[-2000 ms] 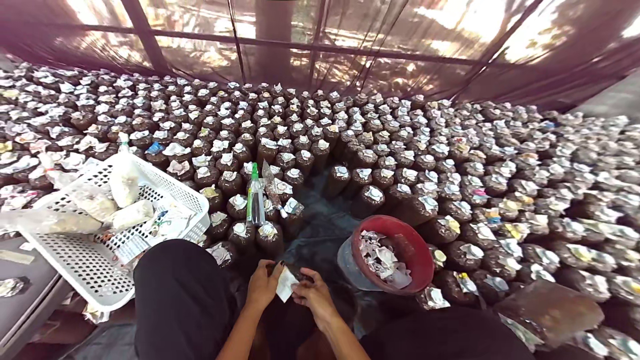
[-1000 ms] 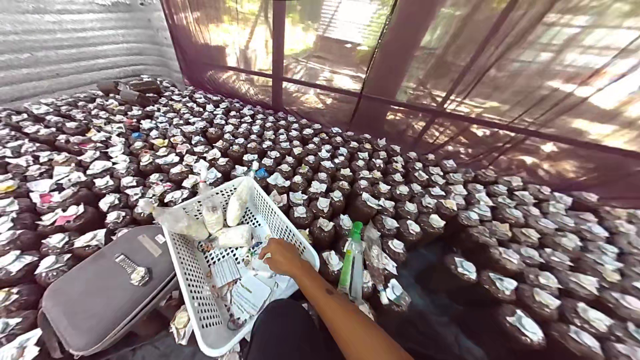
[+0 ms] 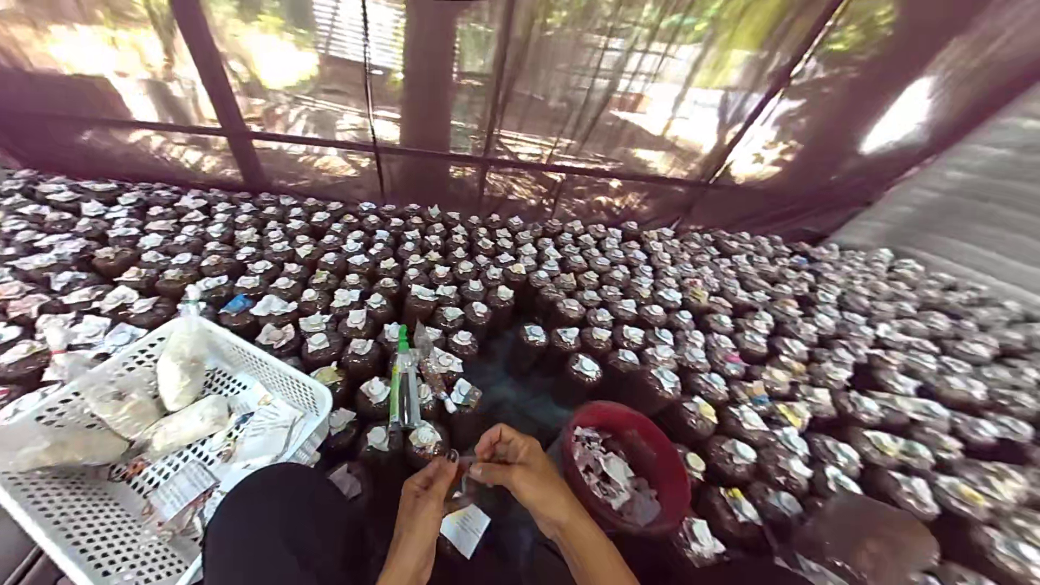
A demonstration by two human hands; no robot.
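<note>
My left hand (image 3: 431, 496) and my right hand (image 3: 520, 471) meet low in the middle between my knees, fingertips pinching a small thin item, perhaps a rubber band; it is too small to tell. Just below them lies a square piece of printed paper (image 3: 465, 530). To the right stands a red bucket (image 3: 681, 479) holding torn paper pieces (image 3: 605, 475). Left of my hands, a clear bottle with a green nozzle (image 3: 404, 390) rests on the bags. A white perforated plastic basket (image 3: 313, 390) at the left holds plastic bags of pale grain-like material (image 3: 181, 370) and paper pieces (image 3: 264, 431).
Rows of dark filled bags with paper-covered tops (image 3: 585, 370) surround me closely. Behind them hangs translucent mesh sheeting (image 3: 569, 106) on a frame. A corrugated wall (image 3: 967, 187) stands at the right. A brownish rounded object (image 3: 869, 536) is at the lower right.
One second ago a hand was reaching into the white basket; now both hands are together between my knees, with a paper square below them. The view has swung to the right.
</note>
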